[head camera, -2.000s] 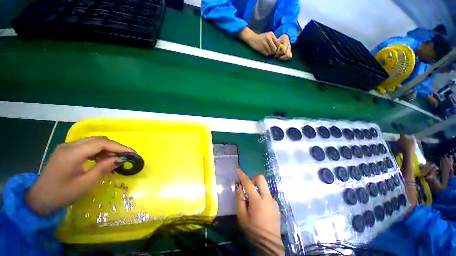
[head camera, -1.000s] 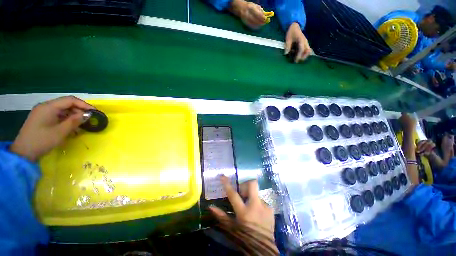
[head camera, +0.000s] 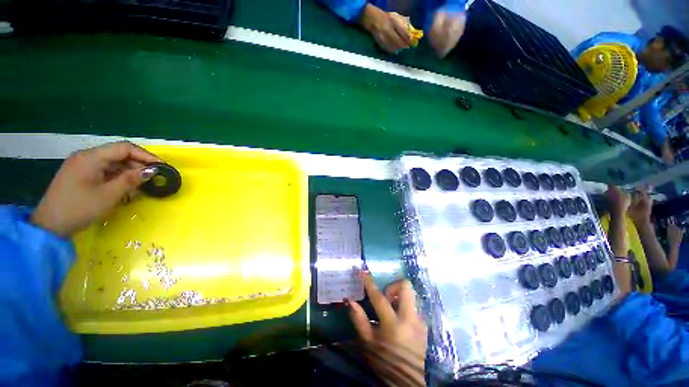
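My left hand [head camera: 94, 185] pinches a round black part [head camera: 162, 181] with a central hole over the upper left of the yellow parts tray [head camera: 257, 219]. Small metal parts [head camera: 155, 291] lie scattered in the tray's lower left. A smartphone [head camera: 338, 242] with a lit screen lies right of the tray. My right hand [head camera: 393, 325] is at the phone's lower right edge, fingers apart, with a fingertip at the screen. It holds nothing that I can see.
A clear blister tray [head camera: 461, 283] with rows of black discs lies at right. Across the green belt [head camera: 249, 98] are a person's hands [head camera: 391, 32] with a small yellow piece, black trays [head camera: 113, 17], a black crate [head camera: 521, 60] and a yellow fan [head camera: 608, 75]. Neighbours' arms show at right.
Over two seconds my left hand and the black part have moved up and left in the picture. My right hand has shifted down, uncovering the phone. The opposite person's hands have moved apart.
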